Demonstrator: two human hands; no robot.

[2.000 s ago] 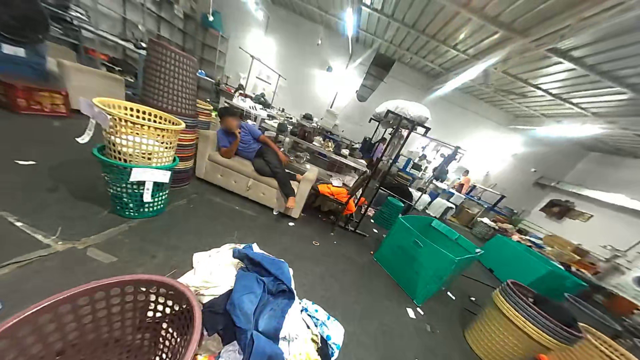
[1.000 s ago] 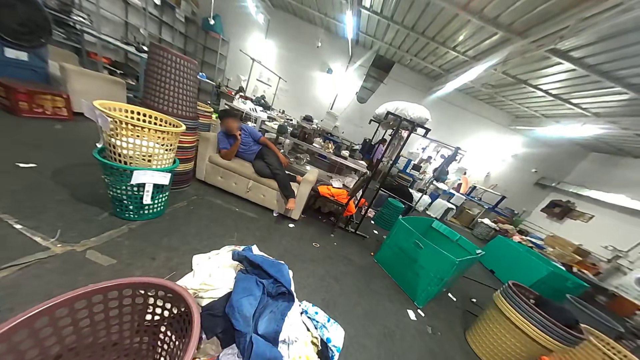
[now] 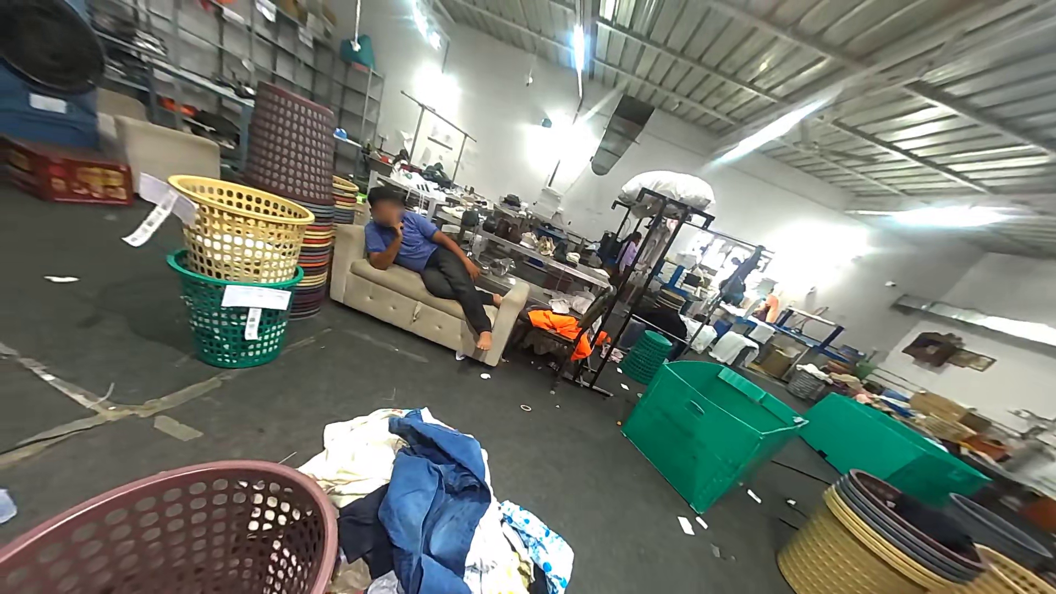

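Neither of my hands shows in the head view. Nearest to me, at the bottom left, is a maroon perforated plastic laundry basket [image 3: 190,503], cut off by the frame's lower edge. Just right of it lies a heap of clothes on the dark floor, with a blue denim garment [image 3: 433,495] on top. Cream cloth [image 3: 359,454] spreads on the heap's left side, and a white and blue patterned cloth [image 3: 540,544] lies at its right. A dark cloth [image 3: 363,528] is partly under the denim.
A yellow basket [image 3: 239,227] sits in a green basket [image 3: 235,322], both tagged, beside stacked baskets [image 3: 289,144]. A person [image 3: 429,256] reclines on a beige sofa [image 3: 412,318]. Green bins [image 3: 701,429] and nested yellow baskets [image 3: 858,536] stand right. A black metal rack [image 3: 631,289] stands behind.
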